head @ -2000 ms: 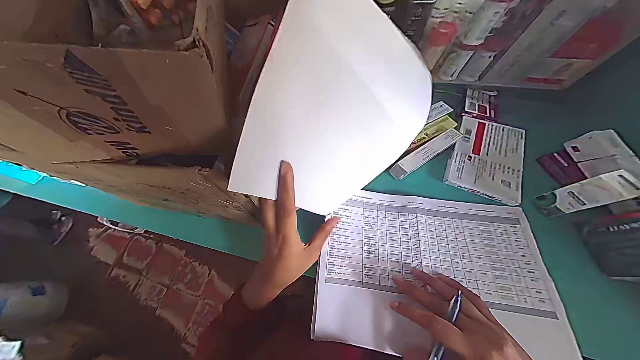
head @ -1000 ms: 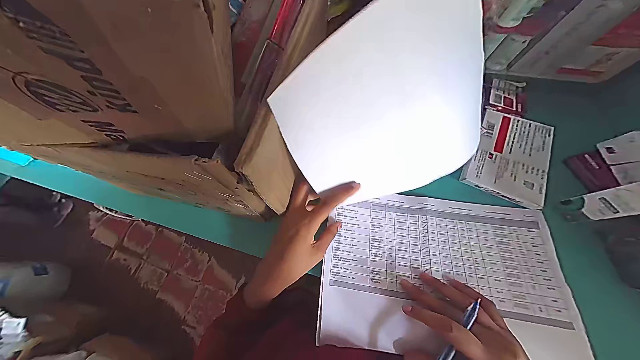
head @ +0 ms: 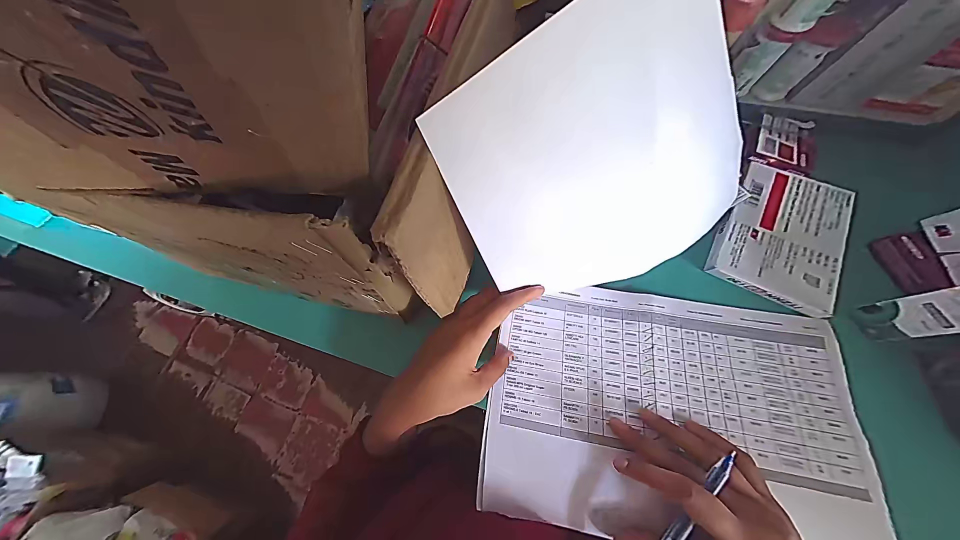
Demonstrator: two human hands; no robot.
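A stapled-looking set of papers lies on the green counter; its printed table sheet (head: 675, 375) bears pen ticks in one column. The upper page (head: 600, 165) is lifted and folded back, its blank side showing. My left hand (head: 450, 360) touches the lower left corner of that lifted page with its fingers, the thumb by the sheet's left edge. Over the lower part of the table sheet rests my right hand (head: 697, 472), fingers spread, with a blue pen (head: 720, 472) held between the fingers.
Large cardboard boxes (head: 285, 97) stand at the left on the green counter (head: 352, 337). A white medicine carton (head: 787, 232) lies behind the papers, more small cartons (head: 930, 307) at the right. Clear-wrapped goods (head: 840, 52) stand at the back right. Brick flooring (head: 255, 367) shows below left.
The lifted page has tilted further to the right over the small cartons behind it. My left hand stays at its lower corner. The right hand remains on the table sheet with the pen.
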